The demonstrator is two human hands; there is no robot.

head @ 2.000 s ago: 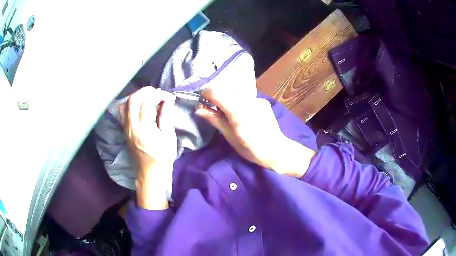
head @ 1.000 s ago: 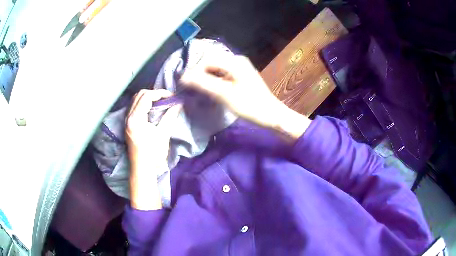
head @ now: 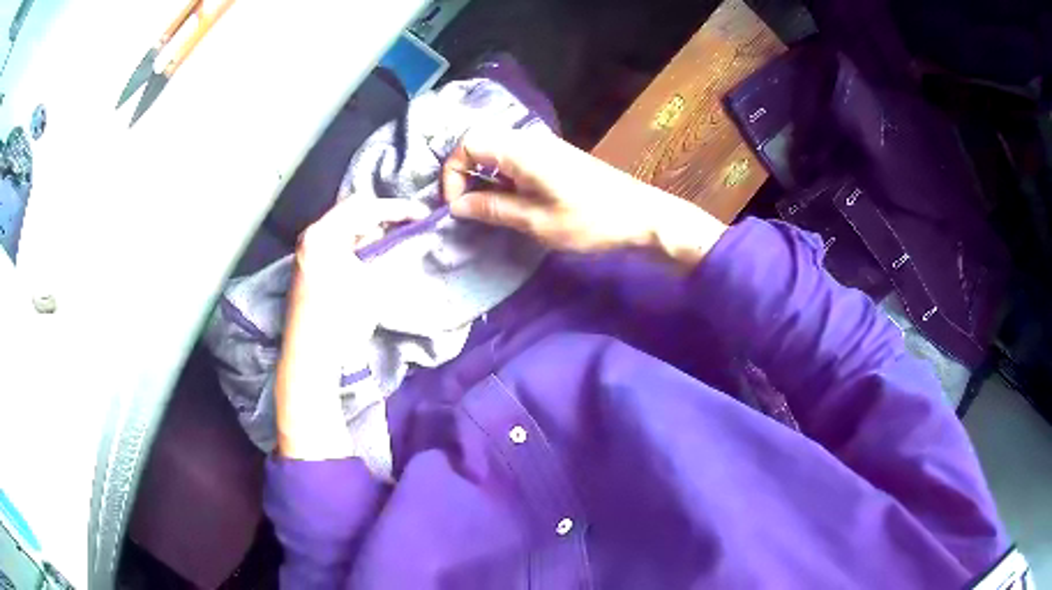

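The pale grey-lilac garment (head: 410, 282) lies bunched in the lap beside the curved table edge. A narrow purple seam (head: 404, 234) crosses it between my hands. My left hand (head: 346, 236) holds the garment at the seam's left end; its fingertips are partly hidden in bright glare. My right hand (head: 519, 196) pinches the seam's upper right end between thumb and fingers. A small metal glint shows at the right fingers; I cannot tell what tool it is. Orange-handled snips (head: 167, 55) lie on the white table.
The white machine table (head: 219, 173) curves along the left. A blue object (head: 412, 63) is at its edge. A brown wooden board (head: 692, 115) is beyond my right hand. Dark purple garments (head: 877, 219) with pale stitching are heaped at the right.
The right hand moved from the seam with a metal tool, blurred over the cloth, and now pinches the seam. Orange-handled snips have come into view on the table. The view has shifted slightly.
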